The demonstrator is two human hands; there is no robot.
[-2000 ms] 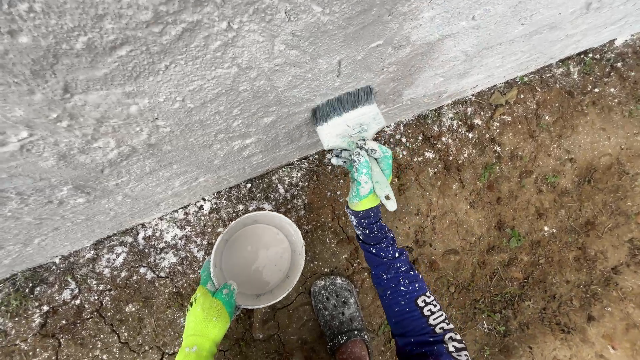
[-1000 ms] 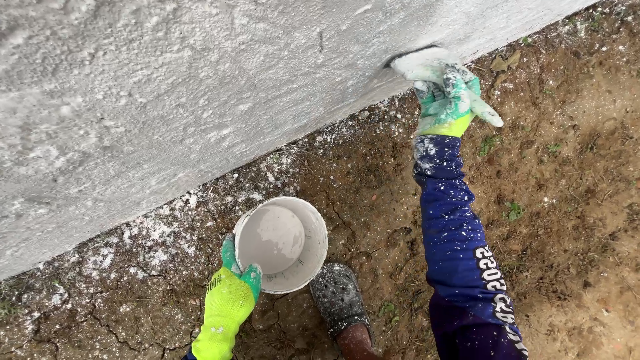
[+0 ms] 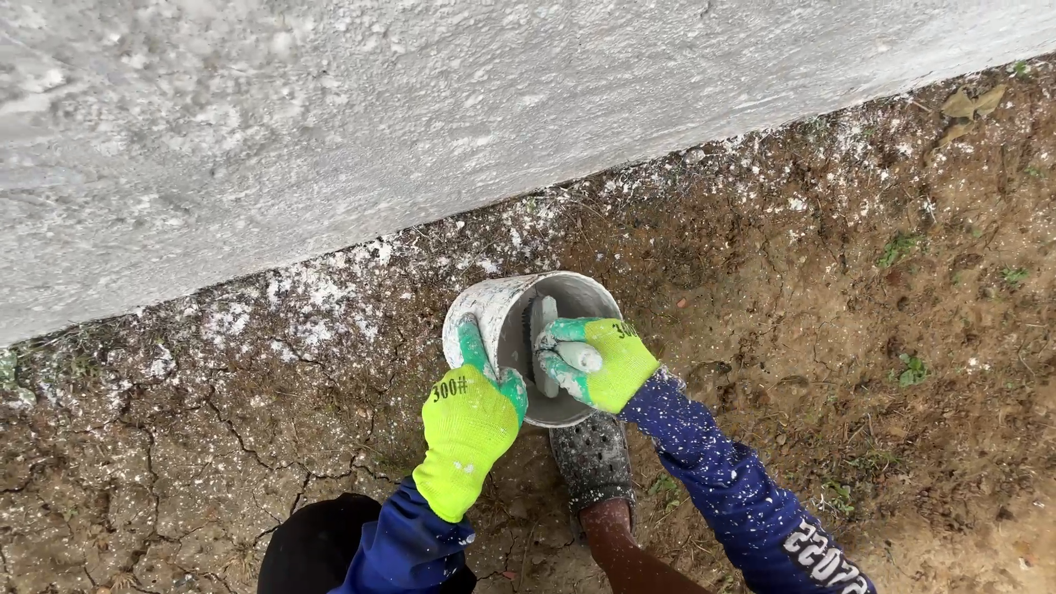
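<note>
My left hand (image 3: pixel 474 412), in a yellow-green glove with green coated fingers, grips the near left rim of a white paint bucket (image 3: pixel 487 309). The bucket is tilted, its mouth facing right. In a matching glove, my right hand (image 3: pixel 596 359) holds a wide paint brush (image 3: pixel 540 318) by its handle inside the bucket mouth. Dark bristles show along the brush's left edge; whether they touch the paint is hidden. Above the bucket runs a rough whitish wall (image 3: pixel 371 124).
Cracked brown soil (image 3: pixel 784 330) spattered with white paint lies along the wall's foot. A speckled grey clog (image 3: pixel 592 462) on a foot is just below the bucket. Dry leaves (image 3: pixel 972 106) lie at the upper right.
My right hand has brought the brush from the wall down into the bucket. The bucket, upright enough earlier to show its paint, is now tilted in my left hand.
</note>
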